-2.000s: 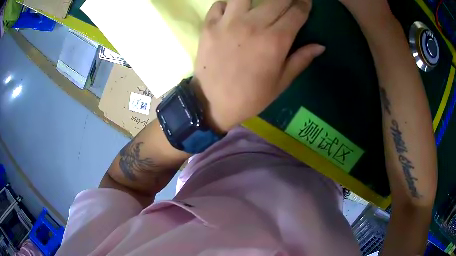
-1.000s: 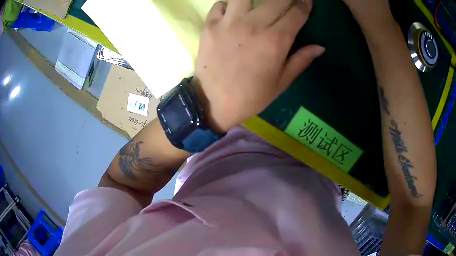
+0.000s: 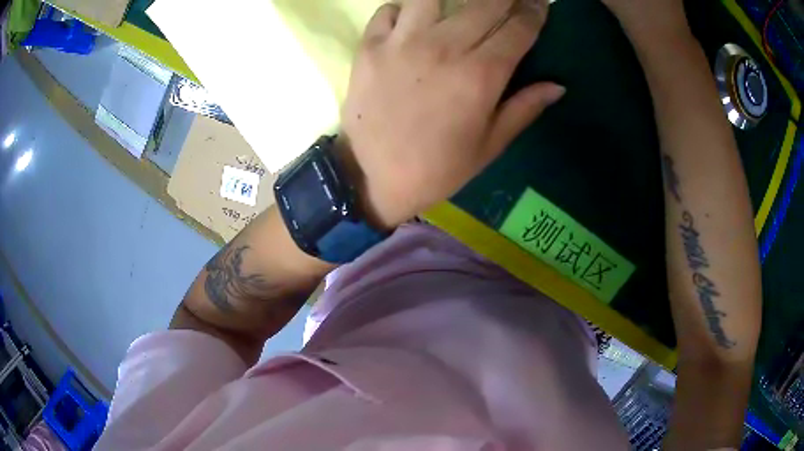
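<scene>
A pale yellow paper [image 3: 313, 62], bright white where light hits it, lies on the dark green mat at the top. My left hand [image 3: 428, 114], with a smartwatch [image 3: 316, 198] on its wrist, rests palm down on the paper's right part and the mat. Its fingertips are at the top edge and its thumb points right. My right forearm comes up along the right side. My right hand is cut off by the top edge; only the wrist part shows. A round silver push-button switch [image 3: 741, 86] lies on the mat right of my right forearm.
A green label [image 3: 569, 245] with black characters is at the bench's yellow-taped front edge [image 3: 547, 286]. Below the bench edge is a brown carton [image 3: 212, 172] with a white label. A blue stool-like object [image 3: 75, 410] stands at lower left. A red wire shows at top right.
The view has shifted slightly, so the switch, label and arms sit a little further left. My left hand stays on the paper in much the same pose.
</scene>
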